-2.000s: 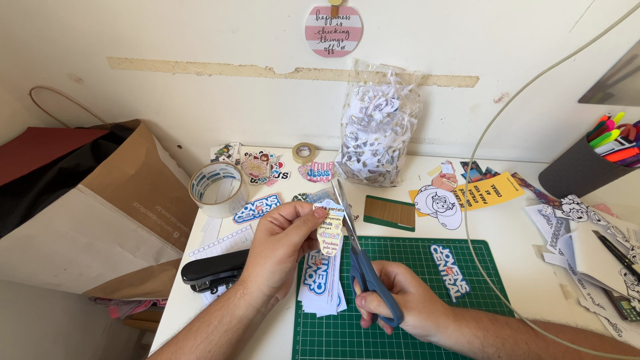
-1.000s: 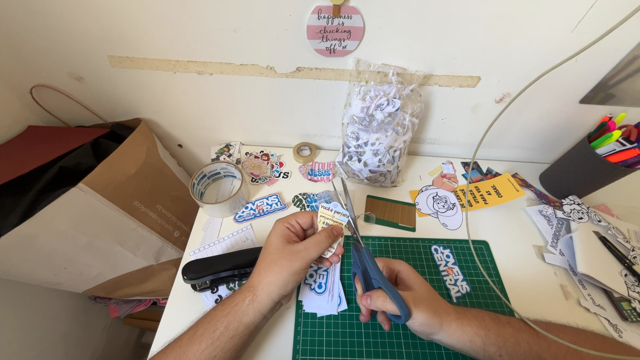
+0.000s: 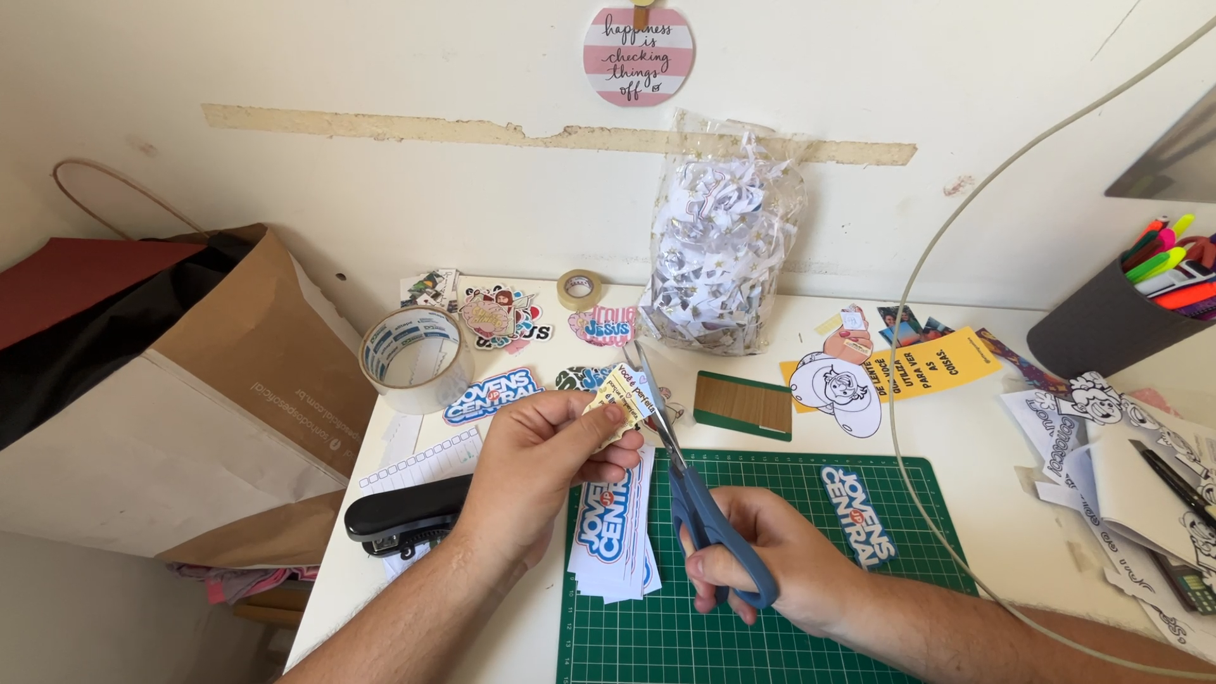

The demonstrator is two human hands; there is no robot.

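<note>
Between its thumb and fingers, my left hand [image 3: 556, 461] pinches a small printed paper sticker [image 3: 622, 399] with a pale yellow ground. My right hand [image 3: 774, 560] grips blue-handled scissors [image 3: 703, 518], whose metal blades point up and lie along the sticker's right edge. Below the hands, a green cutting mat [image 3: 760, 632] carries a stack of printed logo papers [image 3: 608, 532] at its left and one cut-out logo sticker [image 3: 858, 518] at its upper right.
A black stapler [image 3: 408, 513] lies beside my left forearm. Behind are a clear tape roll [image 3: 413, 356], cut-out stickers [image 3: 503, 318] and a plastic bag of paper scraps [image 3: 727, 247]. A pen cup [image 3: 1102, 318] and papers [image 3: 1092, 475] stand at right; a thin cable [image 3: 926, 256] hangs across the right side.
The sticker in my left hand has been turned; two seconds ago it hung lower, with more of its printed face showing. The scissors have stayed beside it in my right hand.
</note>
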